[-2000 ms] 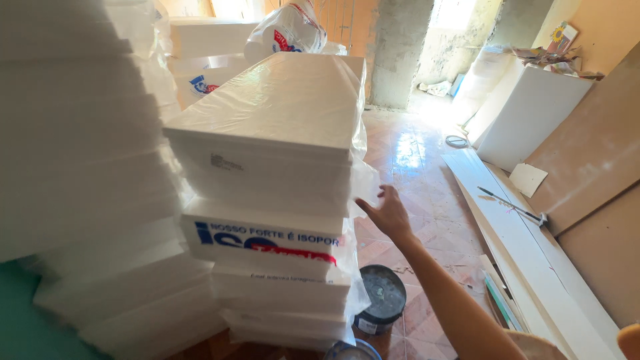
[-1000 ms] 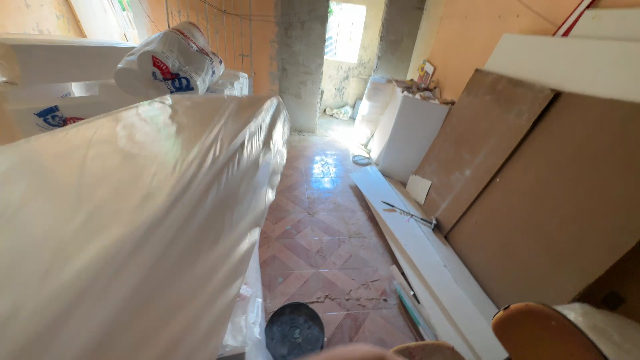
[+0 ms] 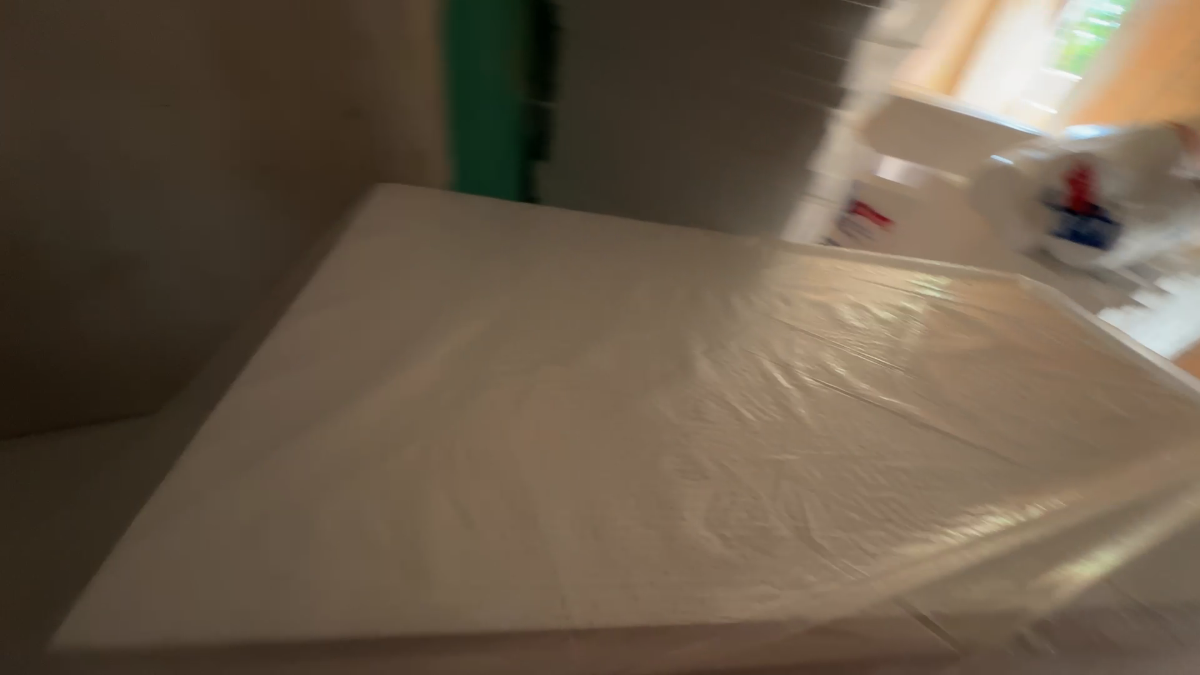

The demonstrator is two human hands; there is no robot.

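A large white foam block wrapped in clear plastic film (image 3: 581, 422) fills the lower and middle part of the view, very near the camera. Its film is wrinkled and shiny toward the right. Neither my left hand nor my right hand can be seen, so what they touch is hidden. Behind the block at the right lies a plastic-wrapped white bundle (image 3: 1087, 202) with red and blue print. The picture is blurred.
Behind the block rises a tall stack of foam sheets (image 3: 684, 112), dark on its near face. A green strip (image 3: 486, 103) stands left of it. A brownish wall or panel (image 3: 187, 187) is at the left, and a bright window (image 3: 1087, 37) at the upper right.
The view has swung strongly to the left. A hand beside the wrapped stack two seconds ago is out of view now. The wrapped block fills more of the view.
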